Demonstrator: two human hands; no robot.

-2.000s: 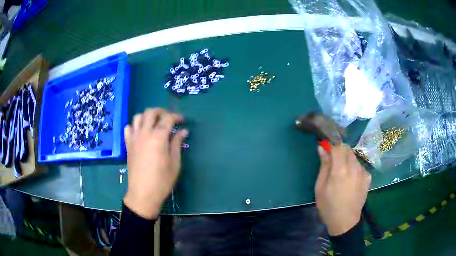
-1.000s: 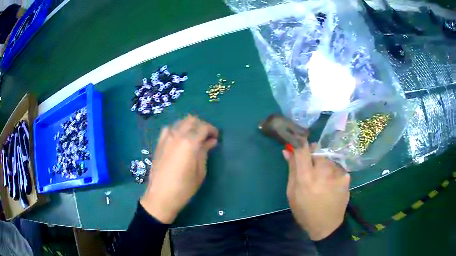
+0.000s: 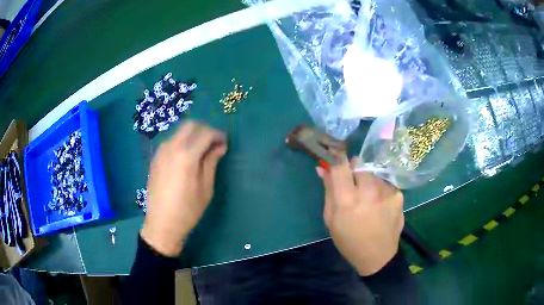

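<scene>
My right hand (image 3: 364,217) grips the hammer (image 3: 313,142) close to its brown head, with the red neck at my fingers and the black handle behind my wrist. My left hand (image 3: 182,184) is blurred over the bench, fingers curled together; whether it holds a small piece cannot be told. The pile of silver link plates and black pieces (image 3: 161,107) lies above my left hand. A small heap of brass pieces (image 3: 234,98) lies right of that pile. A smaller black-silver cluster (image 3: 142,199) is partly hidden by my left hand.
A blue bin (image 3: 98,173) of black-silver pieces and a cardboard box (image 3: 22,238) stand at the left. A clear bag of brass pieces (image 3: 426,140) lies by the large plastic bag (image 3: 325,77) on the right. A stray washer (image 3: 247,246) lies near the bench edge.
The view has shifted, so the bench things appear further left. My left hand now covers part of the smaller cluster, which showed more fully a second ago. My right hand still holds the hammer.
</scene>
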